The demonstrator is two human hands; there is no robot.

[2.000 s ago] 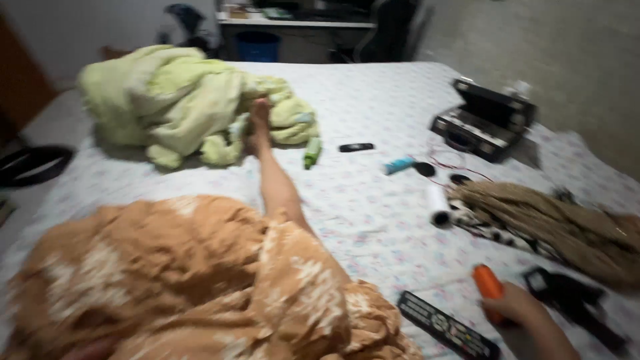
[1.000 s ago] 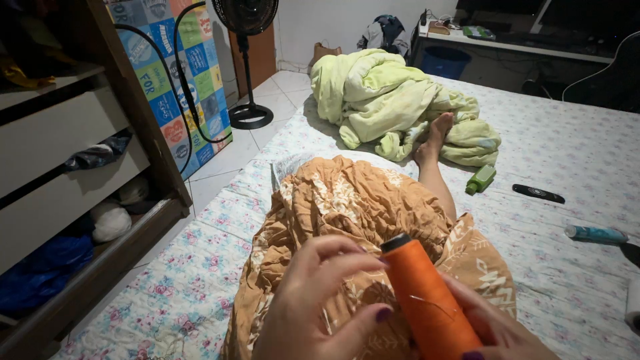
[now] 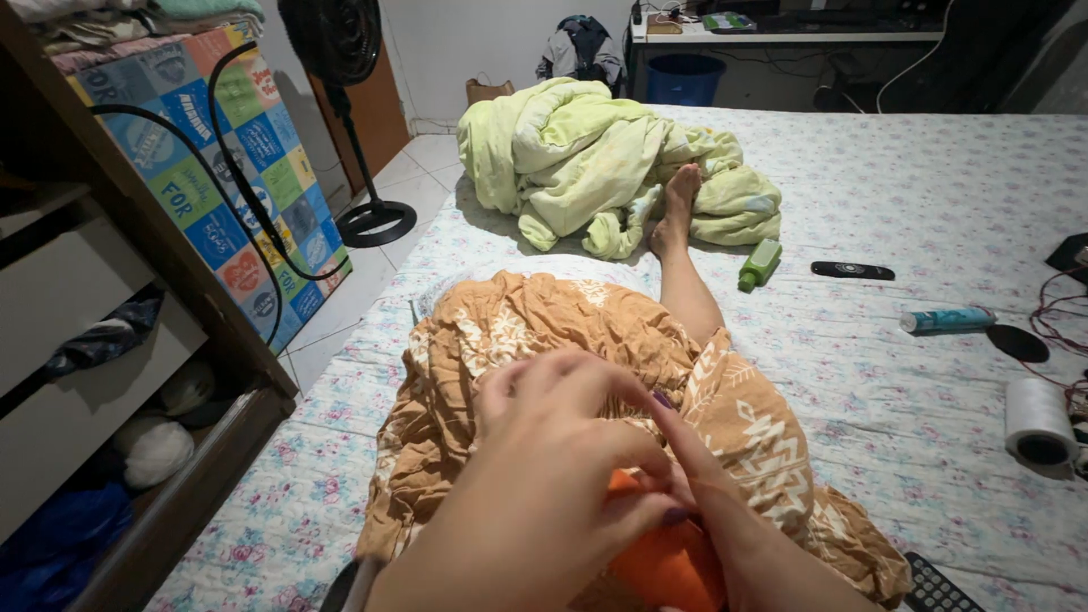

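Both hands meet low in the middle of the head view, over a tan and white patterned cloth (image 3: 552, 331) spread across my lap. An orange thread spool (image 3: 667, 561) shows partly beneath them. My right hand (image 3: 731, 501) is around the spool from the right side. My left hand (image 3: 544, 459) arches over its upper part with bent fingers, the thumb and a fingertip close to the right hand's fingers. Whether the left fingers pinch a thread is hidden.
On the floral bed sheet (image 3: 858, 365) lie a green bottle (image 3: 760, 264), a black remote (image 3: 852, 270), a teal tube (image 3: 948, 320), a white thread spool (image 3: 1039, 423) and a keypad remote (image 3: 939, 586). A light green blanket (image 3: 578, 161) is heaped beyond. Left are drawers (image 3: 76, 340) and a fan (image 3: 374, 217).
The left hand, apart from the spool's left side one second ago, now reaches over it. The spool, upright and plainly visible then, is now lower and mostly covered.
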